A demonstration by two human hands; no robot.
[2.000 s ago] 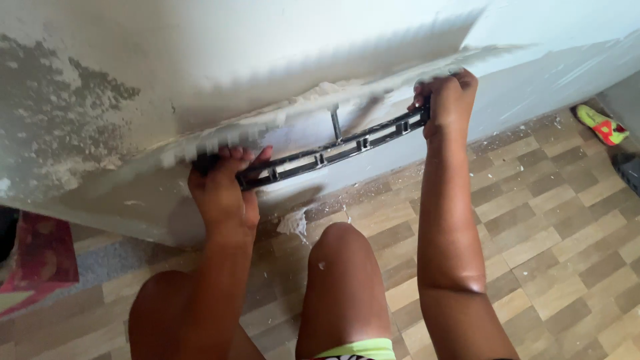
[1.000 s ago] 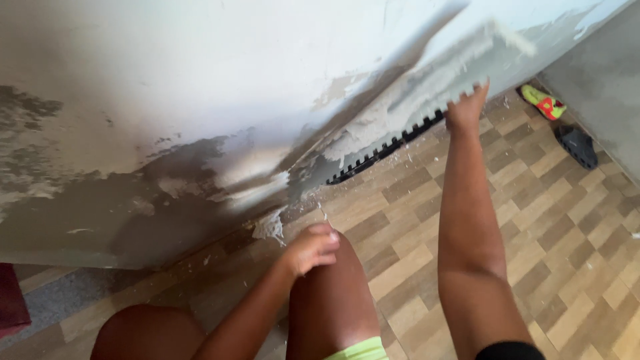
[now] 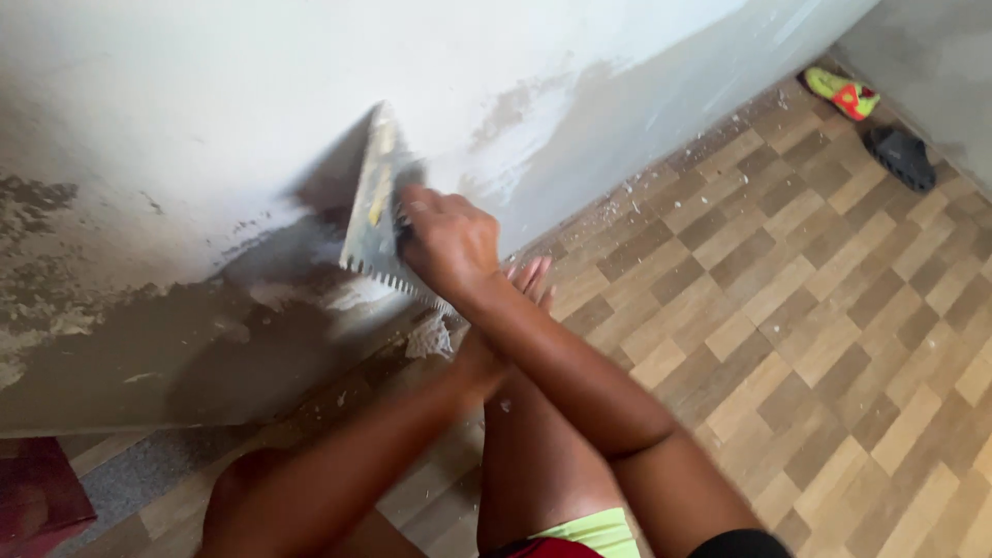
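My right hand point(image 3: 453, 236) is closed round the dark handle of a notched plastering trowel point(image 3: 372, 209), whose blade is tilted at the wall with its toothed edge low. Pale compound smears the blade. The painted wall point(image 3: 256, 101) has a rough grey, patchy lower part. Behind my right forearm, my left hand point(image 3: 531, 287) shows only its fingers, spread apart and with nothing visible in them; the palm is hidden. A lump of white compound point(image 3: 428, 336) lies at the foot of the wall, just below the trowel.
A yellow and orange shoe point(image 3: 841, 93) and a dark clog point(image 3: 900, 159) stand by the far wall. White crumbs are scattered over the wood-pattern floor point(image 3: 775, 325). A dark red object point(image 3: 39, 496) is at the lower left, beside a grey strip. My bent knees are close below my hands.
Both hands held the tool at first, then only my right. My right hand has since come left with the trowel, its forearm now crossing over my left. The wet streak at the right has been smoothed.
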